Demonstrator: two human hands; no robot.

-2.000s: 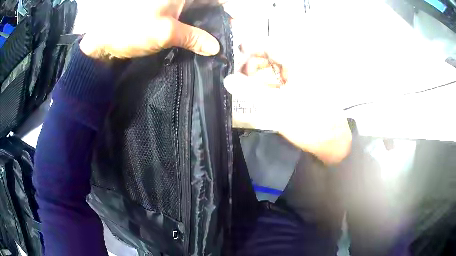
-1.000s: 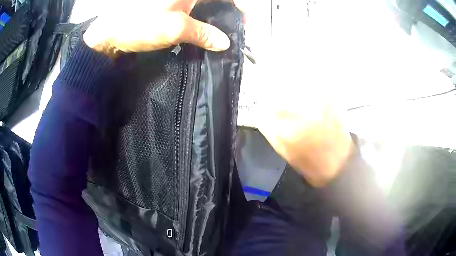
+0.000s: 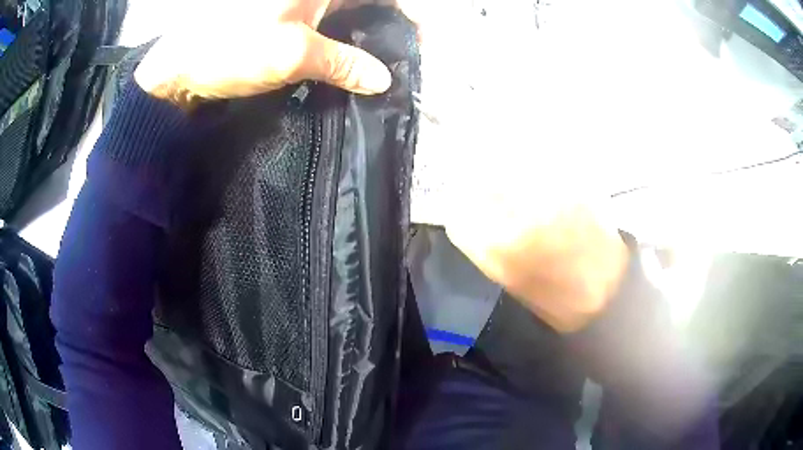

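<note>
The black bag panel [image 3: 370, 264] lies lengthwise in front of me, partly on the white table and partly over my lap. Its mesh pocket [image 3: 255, 237] is on the left, with a zipper [image 3: 314, 193] along it and wrinkled shiny lining [image 3: 348, 272] beside that. My left hand [image 3: 264, 61] holds the panel's upper end, thumb on top near the right edge, other fingers partly hidden. My right hand [image 3: 546, 255] is right of the panel, over the table's front edge. Its fingers are washed out by glare, so what they hold cannot be told.
The white table [image 3: 704, 167] is overexposed; a thin dark cord [image 3: 704, 176] crosses it at right. Black bag pieces [image 3: 40, 132] stand at the left, with more black pieces [image 3: 31, 343] below. A blue strip [image 3: 451, 337] shows near my lap.
My right hand has moved down and towards me from beside the panel's edge, most of it in the first second. My left hand keeps its hold; the panel has shifted slightly.
</note>
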